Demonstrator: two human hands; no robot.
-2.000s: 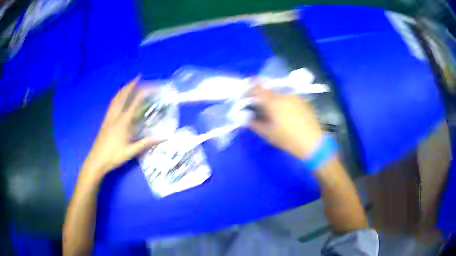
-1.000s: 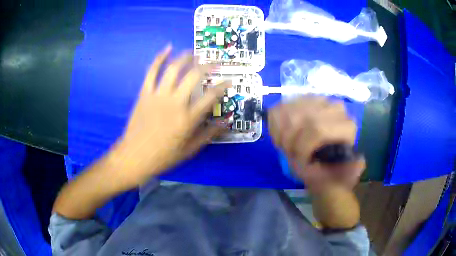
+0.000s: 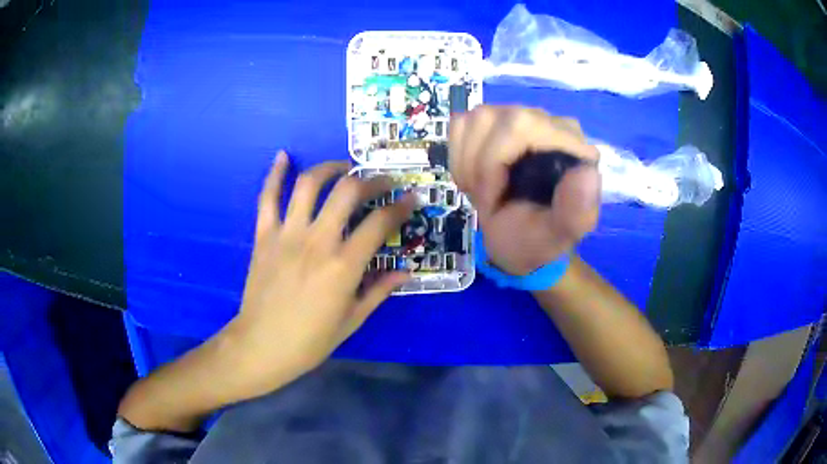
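Two open white housing bases with circuit boards lie one behind the other on the blue corrugated sheet: the far one [image 3: 408, 91] and the near one [image 3: 426, 237]. My left hand [image 3: 313, 263] lies over the left side of the near housing, fingers spread, with fingertips on or just above its board. My right hand [image 3: 526, 186] is a fist around a short dark handle [image 3: 538, 176], at the right side of the housings near where they meet. A dark part shows at its fingertips; whether it is the tool's tip is unclear.
Two white cables in clear plastic bags [image 3: 589, 68] run right from the housings; my right hand partly covers the nearer one [image 3: 666, 181]. Blue corrugated sheet [image 3: 199, 181] lies underneath. Dark green surface [image 3: 63, 136] shows at left, another blue sheet [image 3: 780, 199] at right.
The two housings, first blurred and tilted, now lie squarely in line. Since one second ago, my right hand with the dark handle has moved up and left. My left hand has stayed on the near housing.
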